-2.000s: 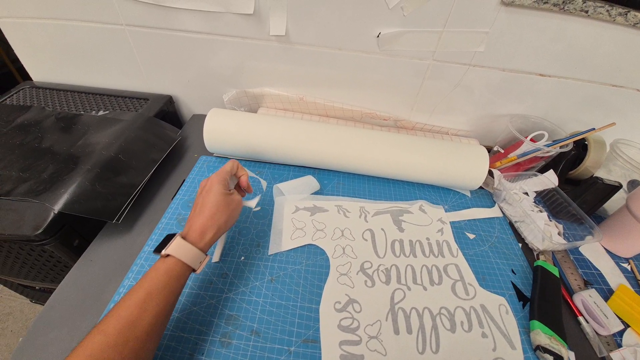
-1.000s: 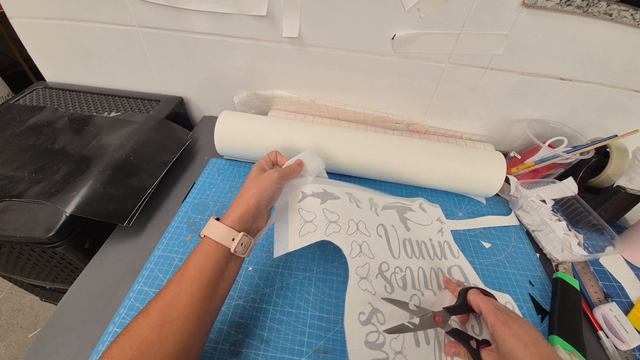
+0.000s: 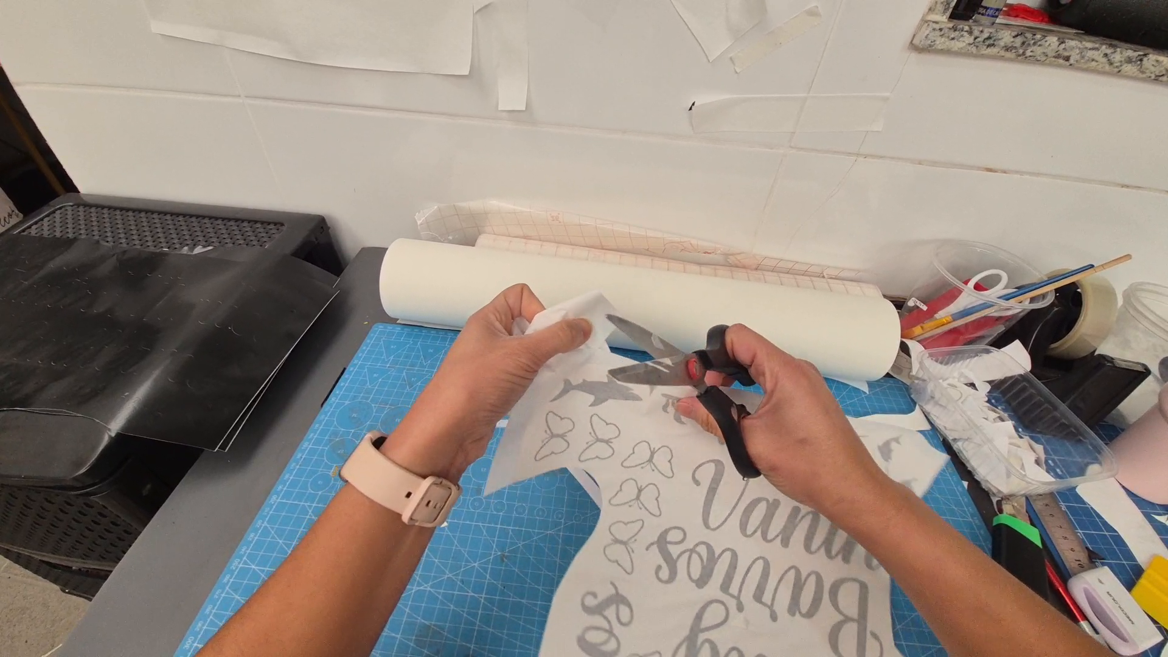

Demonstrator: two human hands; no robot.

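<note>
A white vinyl decal sheet (image 3: 630, 584) with grey lettering, butterflies and sharks lies over the blue cutting mat (image 3: 493, 584). My left hand (image 3: 520, 356) pinches its top left corner, where a translucent film is bunched and lifted. My right hand (image 3: 794, 420) holds black-handled scissors (image 3: 689, 370) by the loops. Their blades are spread apart and point left toward the lifted corner, close to my left thumb. A grey shark shape (image 3: 598, 392) shows just below the blades. The far right part of the sheet is partly hidden by my right hand and forearm.
A thick white roll (image 3: 630, 292) lies behind the mat, against the wall. At right stand a clear tray (image 3: 1013, 420) of scraps, a clear cup (image 3: 990, 292) with brushes, a tape roll (image 3: 1090, 315), a metal ruler (image 3: 1058, 534) and a green-black cutter (image 3: 1017, 557). Black sheets (image 3: 155, 338) lie at left.
My right hand has come in with the scissors and moved from over the lettering up to the sheet's top edge. My left hand has taken hold of the corner, now raised.
</note>
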